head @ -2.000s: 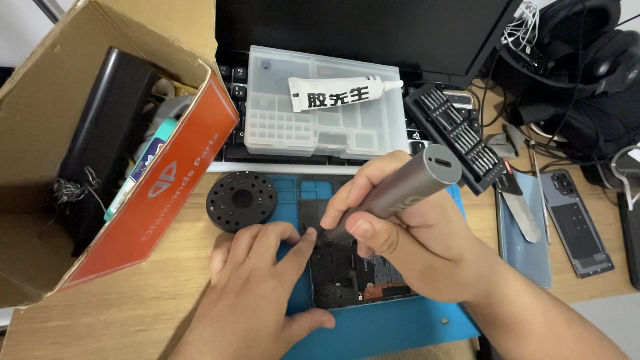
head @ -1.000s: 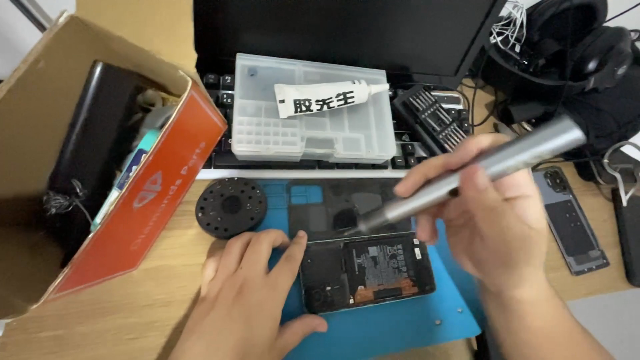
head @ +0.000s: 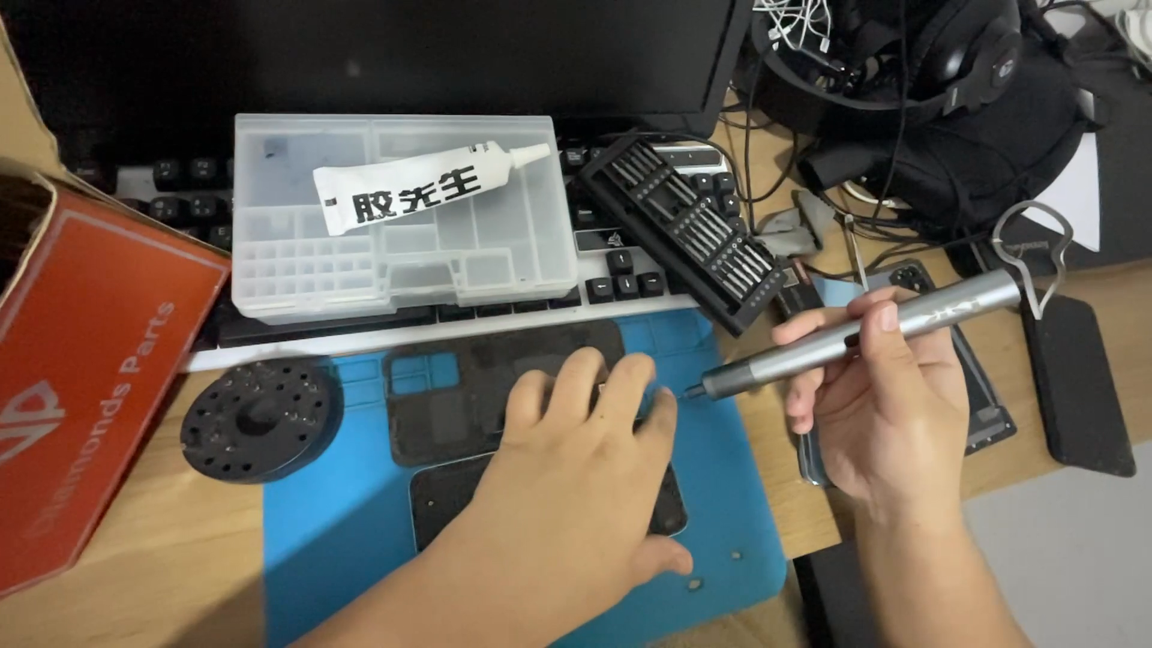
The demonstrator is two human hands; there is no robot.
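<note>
In my right hand (head: 891,396) is a grey metal electric precision screwdriver (head: 855,337), its tip pointing left over the edge of the blue repair mat (head: 342,558). My left hand (head: 585,432) lies spread, palm down, over an opened smartphone (head: 450,495) and a detached phone back cover (head: 432,423). Its palm hides most of the phone, and whether its fingertips grip anything cannot be told. Left of the cover stands a round black bit holder (head: 261,418). Beyond the mat, a black case of screwdriver bits (head: 684,229) leans on the keyboard.
A clear plastic parts box (head: 405,270) with a white glue tube (head: 414,189) on it rests on the keyboard (head: 621,261), before a monitor (head: 378,54). An orange-sided cardboard box (head: 99,378) stands left. Phone parts, cables and headphones (head: 972,72) lie right.
My left hand has moved right across the phone, covering its battery area. The screwdriver in my right hand was over the phone and is now at its right, tip lowered toward the mat.
</note>
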